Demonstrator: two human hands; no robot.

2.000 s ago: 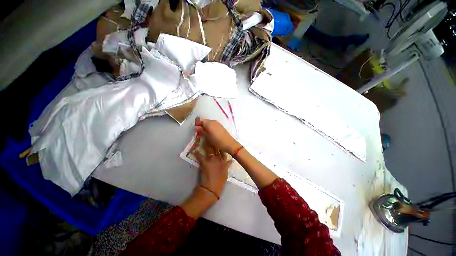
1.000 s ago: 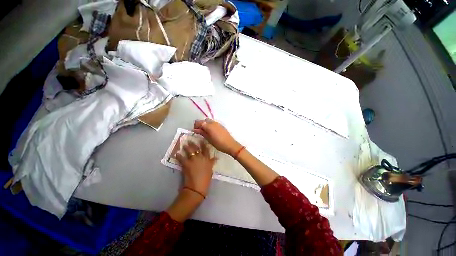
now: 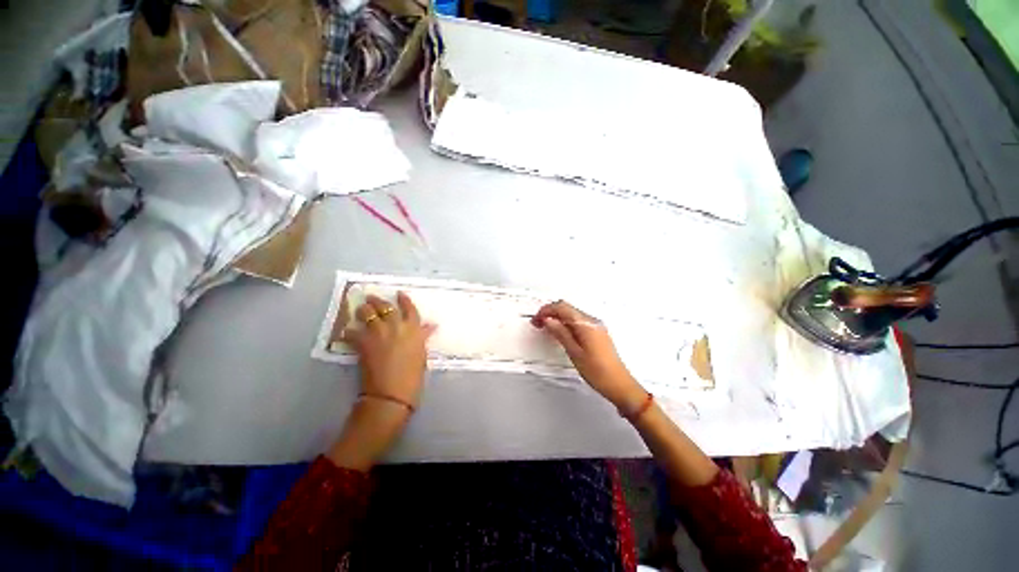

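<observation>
A cardboard template lies on a white fabric strip, whose white margin shows around it near the table's front edge. The template has brown patches at both ends. My left hand is spread flat on the template's left end with fingers apart. My right hand is over the strip's middle-right, its fingertips pinched together on a thin marking pen, which is small and hard to make out. Two thin red-pink sticks lie on the table behind the strip.
A white strip heap lies at left, with brown and plaid garment parts behind it. A marked strip pile lies along the far side. An iron stands at right on a stained white cloth.
My right hand has moved right along the template, away from my left hand. My left hand stays on the left end. The view has shifted and turned, so the strip lies more level.
</observation>
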